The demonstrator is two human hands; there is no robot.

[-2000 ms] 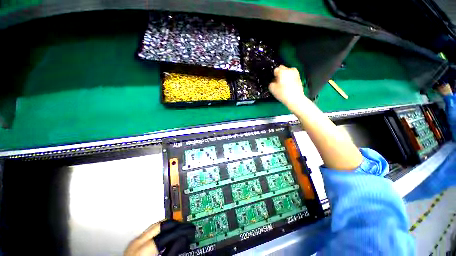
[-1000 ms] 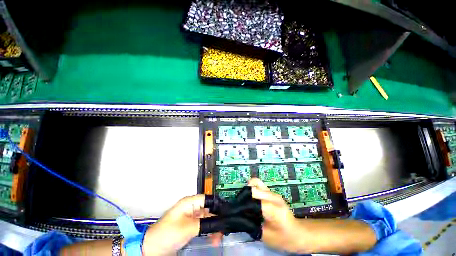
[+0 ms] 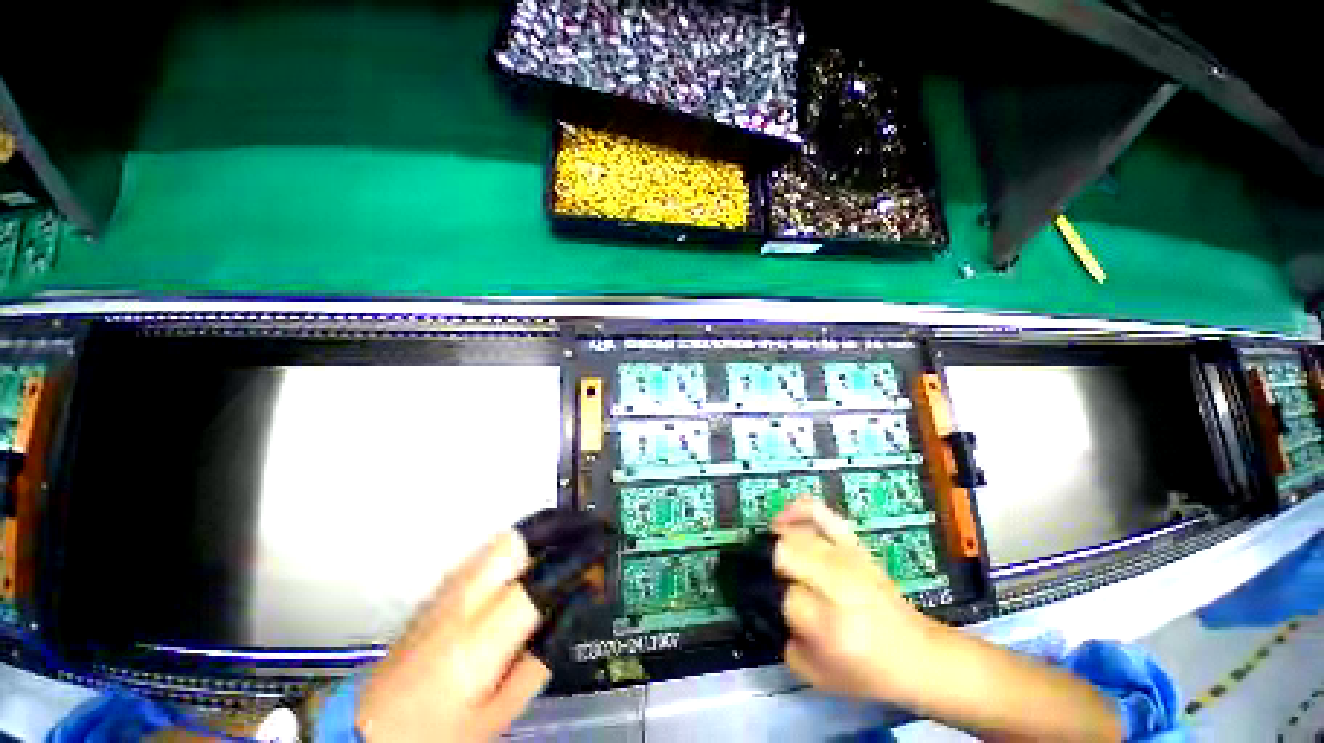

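A black carrier (image 3: 581,346) with green circuit boards (image 3: 768,385) in three columns lies on the conveyor before me. My left hand (image 3: 487,624), with black finger coverings, is at the carrier's lower left corner and is blurred. My right hand (image 3: 813,588), also with black coverings, is over the lower middle boards, its fingers bent down. Its fingertips are hidden, so I cannot tell if either hand holds a part. Bins of silver parts (image 3: 654,58), yellow parts (image 3: 649,180) and dark parts (image 3: 857,160) stand behind on the green bench.
More carriers with orange bars (image 3: 1265,414) lie at the far right and far left edges. Shiny metal bed (image 3: 421,494) shows between carriers. A yellow stick (image 3: 1079,248) lies right of the bins. A grey shelf support (image 3: 1082,167) stands beside it.
My right hand came from the dark parts bin down to the carrier. Both hands met over its lower edge, and are now apart. The view has turned.
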